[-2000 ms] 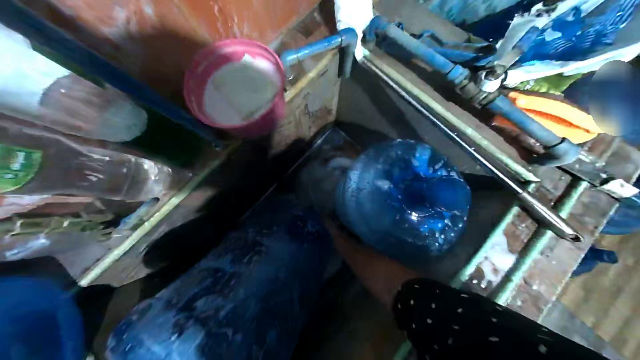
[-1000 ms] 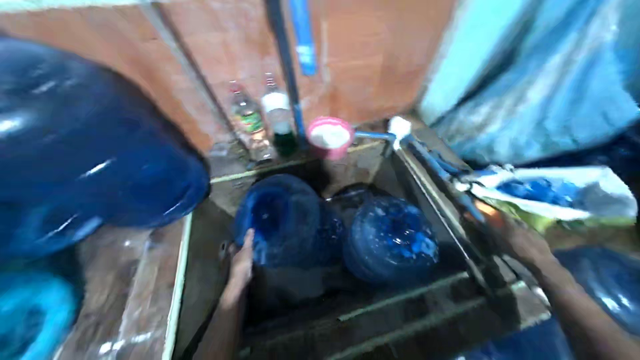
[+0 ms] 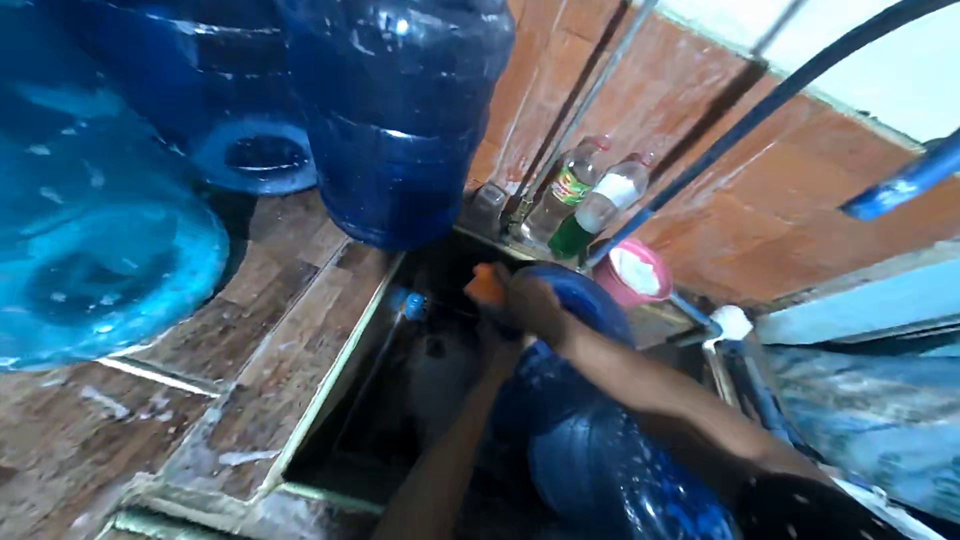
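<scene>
My right hand (image 3: 534, 306) is closed on an orange cloth or sponge (image 3: 486, 285), over a dark tiled basin. Just below it, close to the neck of a blue water jug (image 3: 581, 296), is my left hand (image 3: 499, 341); blur and shadow hide its fingers, so its grip cannot be told. That jug lies in the right part of the basin, partly behind my right forearm. A second blue jug (image 3: 622, 472) lies nearer to me, wet and shiny. A small blue cap or fitting (image 3: 414, 305) is at the basin's left side.
Large blue jugs (image 3: 397, 127) and a teal jug (image 3: 112, 277) stand on the tiled ledge (image 3: 285, 337) at left. Plastic bottles (image 3: 562, 191), a pink tub (image 3: 637, 274) with white contents and upright pipes line the far wall. A blue hose end (image 3: 900, 180) hangs at right.
My right hand has come from the basin's right side to its middle, now holding the orange item. My left hand has moved near it. The view has swung left.
</scene>
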